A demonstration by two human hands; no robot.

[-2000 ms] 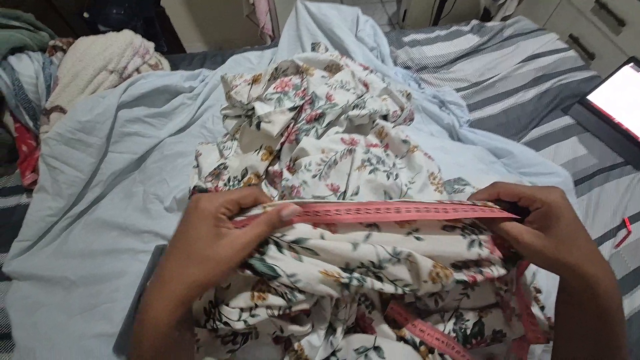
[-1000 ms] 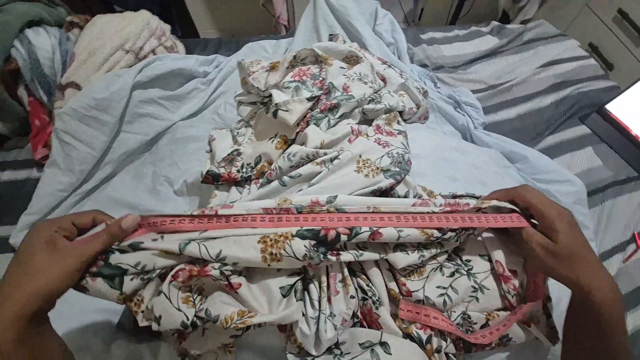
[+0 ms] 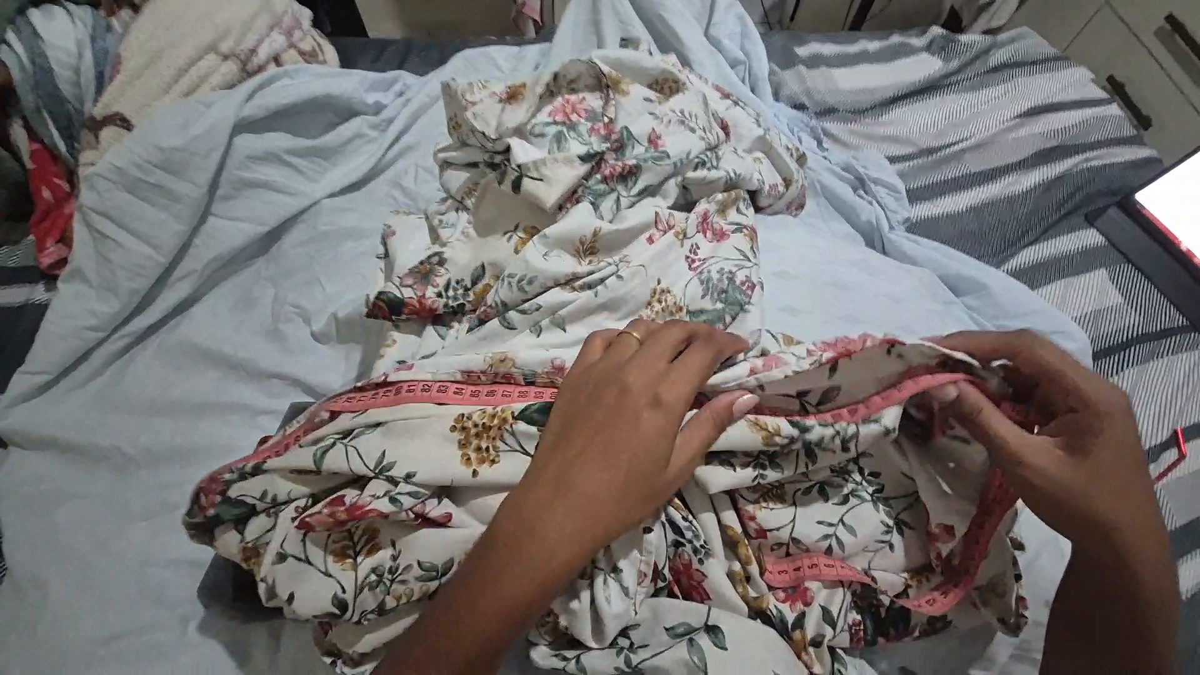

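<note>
A white floral-print garment (image 3: 581, 272) lies bunched on a light blue sheet. Across its upper folded edge runs a pink tape measure (image 3: 469, 392), with one end curling down over the fabric at the lower right. My left hand (image 3: 637, 412), with a ring on one finger, rests over the middle of the edge and tape; its thumb is apart from the fingers, and whether it pinches cloth I cannot tell. At the right, my right hand (image 3: 1041, 412) pinches the garment's edge and the tape between thumb and fingers. Part of the tape passes beneath my left hand.
The light blue sheet (image 3: 141, 412) covers much of a bed with striped grey bedding (image 3: 975, 141). A beige blanket (image 3: 206, 56) and other cloths are heaped at the upper left. A dark device with a bright screen (image 3: 1177, 211) stands at the right edge, near drawers (image 3: 1125, 66).
My left hand has moved from the left end of the garment's edge to its middle. The tape, stretched straight a second ago, now sags and bends. My right hand still holds the right end.
</note>
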